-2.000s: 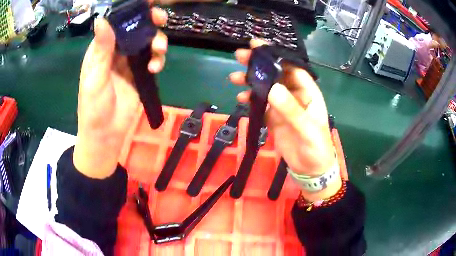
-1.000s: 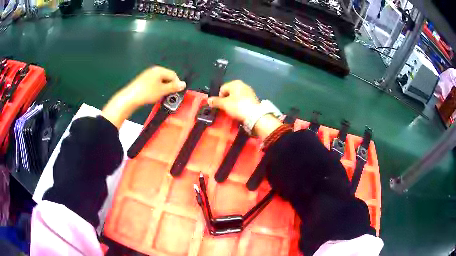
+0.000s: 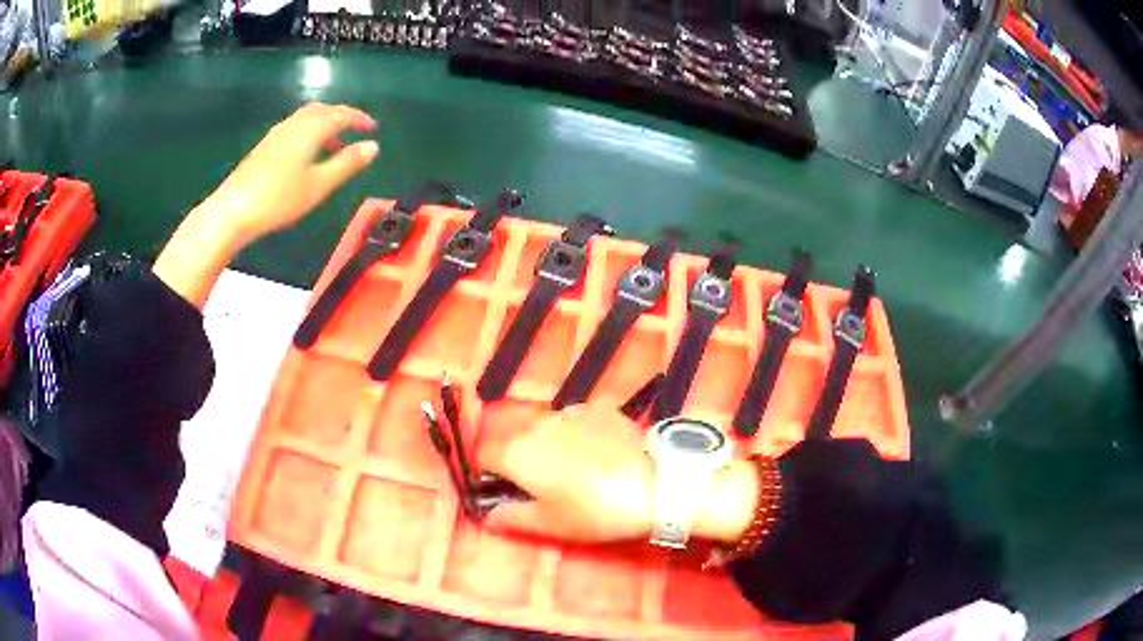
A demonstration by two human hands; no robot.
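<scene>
The orange-red compartment tray (image 3: pixel 295 495) lies in front of me. Several black smartwatches (image 3: pixel 565 261) lie face down in a slanted row across its back pockets, case-back sensors up. My right hand (image 3: pixel 583 476) is closed around another smartwatch (image 3: pixel 454 441) near the middle front of the tray; its case is mostly hidden by the fingers and two strap ends stick up. My left hand (image 3: pixel 295 163) is raised over the bench, behind and left of the tray, fingers apart and empty.
A dark foam tray of small shiny parts (image 3: pixel 627 69) lies at the back. White paper (image 3: pixel 232 376) is beside the tray. Another orange-red tray (image 3: pixel 63 232) is far left. A metal post (image 3: pixel 1047 326) and white-grey box (image 3: pixel 1003 150) stand right.
The two watches that were held up now lie in the back row. My left hand has let go and moved left. My right hand has moved down to the watch at the front.
</scene>
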